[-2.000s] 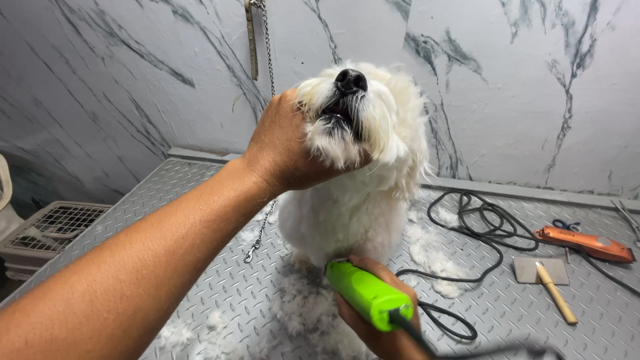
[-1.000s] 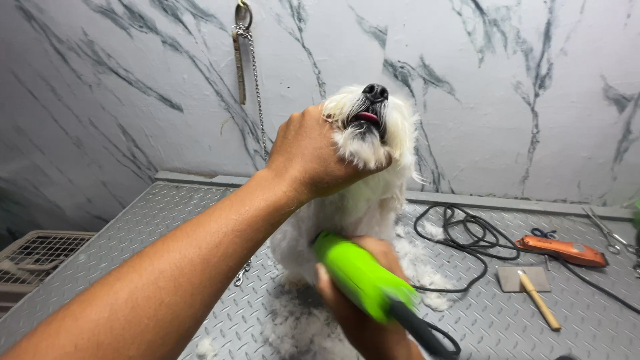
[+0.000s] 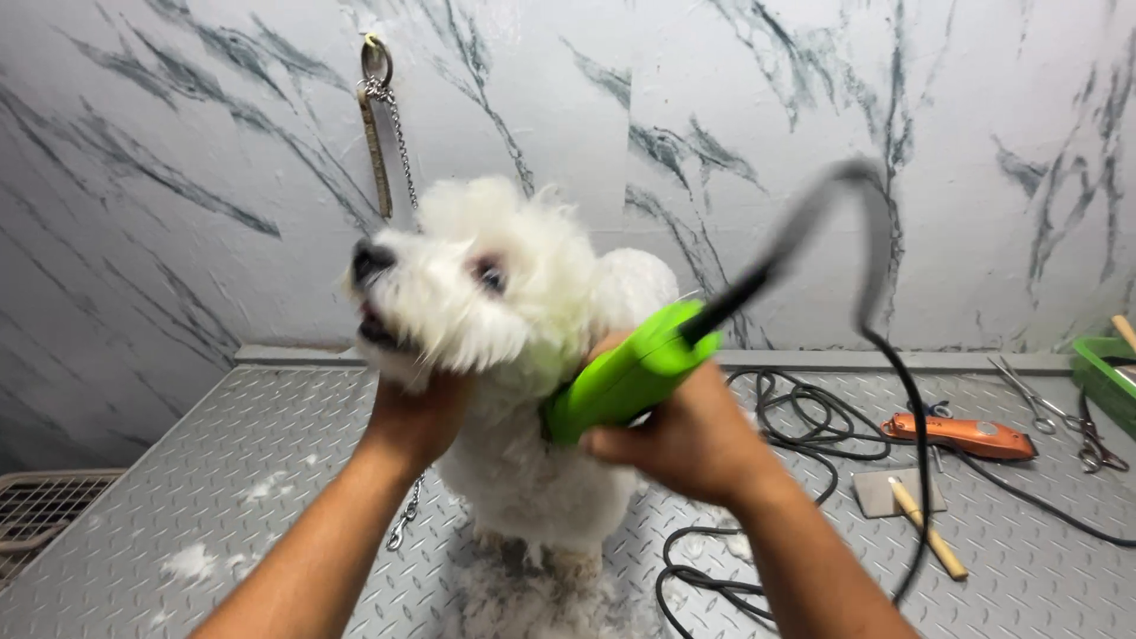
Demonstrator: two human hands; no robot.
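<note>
A white fluffy dog (image 3: 532, 497) sits or stands on a diamond-plate metal table (image 3: 293, 515), its head turned to the left and mouth slightly open. Under its jaw, my left hand (image 3: 422, 417) supports the chin and throat, its fingers partly hidden by fur. My right hand (image 3: 683, 435) grips a green electric clipper (image 3: 621, 382), whose head is against the side of the dog's neck; the blade is hidden. A black cord (image 3: 910, 399) loops up from the clipper's rear and down to the right.
An orange clipper (image 3: 963, 435), scissors (image 3: 1034, 399), a slicker brush (image 3: 927, 532) with a wooden handle and a green basket (image 3: 1109, 382) are at the right. Coiled cord (image 3: 808, 417) lies beside them. A chain (image 3: 404, 151) hangs from a wall hook. Cut fur (image 3: 191, 564) litters the table.
The dog's head has turned from facing me to facing left. My right hand has raised the green clipper from the chest to the side of the neck. My left hand remains at the jaw.
</note>
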